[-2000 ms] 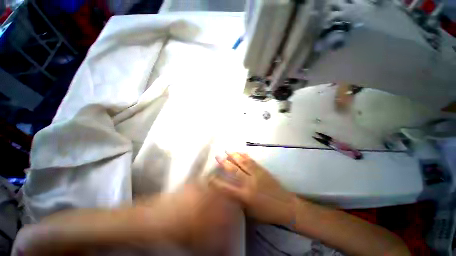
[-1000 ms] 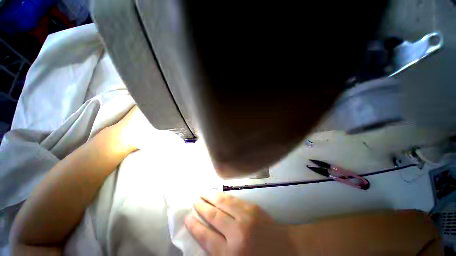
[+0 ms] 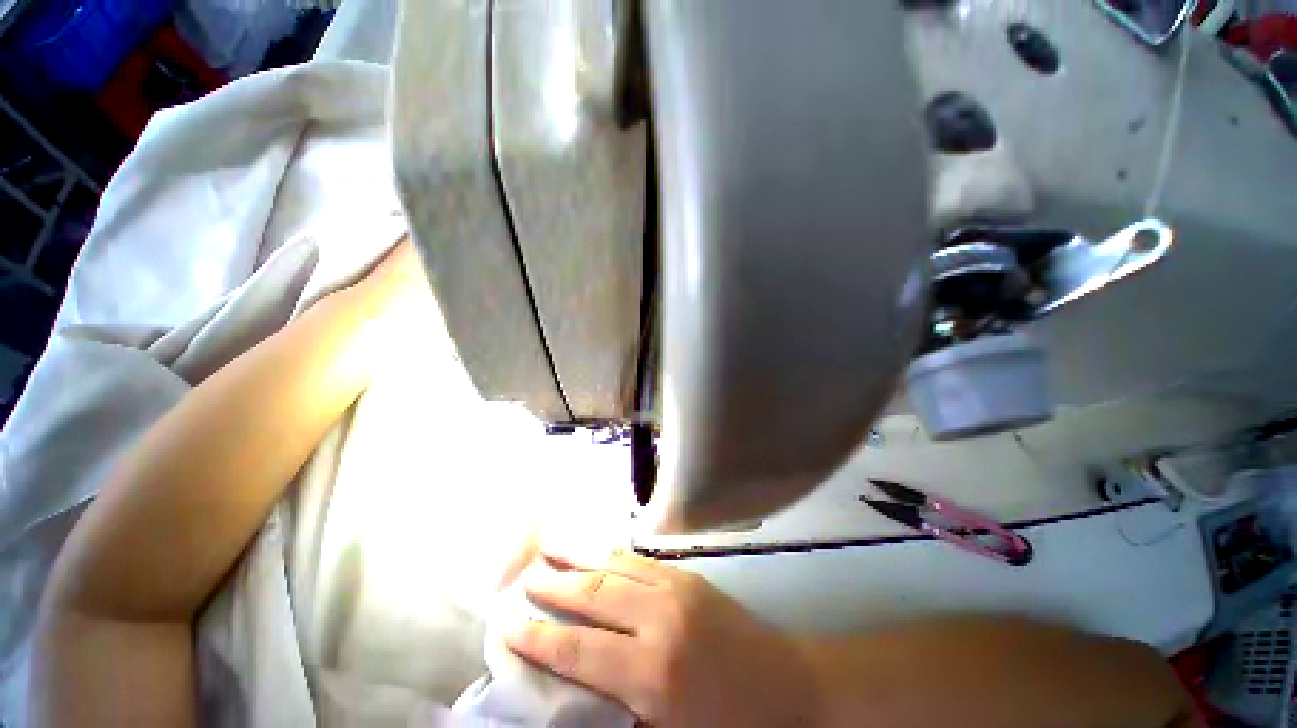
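Note:
Cream garment fabric [image 3: 185, 270] lies in large folds over the left of the table and down its front edge, washed out white near the needle. The off-white sewing machine head [image 3: 782, 256] stands over it and mostly hides the needle area. My right hand [image 3: 654, 633] lies at the table's front with its fingers bent over bunched fabric; the thumb is hidden. My left forearm reaches over the fabric from the lower left; my left hand [image 3: 401, 306] is lost in glare and behind the machine head, so its fingers do not show.
Pink-handled thread snips [image 3: 950, 521] lie right of the needle on the machine bed [image 3: 839, 583]. A tension dial [image 3: 979, 384] and a shiny metal arm [image 3: 1124, 256] are on the head. A perforated basket [image 3: 1263, 661] is at the lower right. Blue and red things are at the upper left.
From both hands together at the table's front, my left arm has moved up the fabric beside the head. The view moved close over the head, then shifted slightly. My right hand now has fabric bunched under it.

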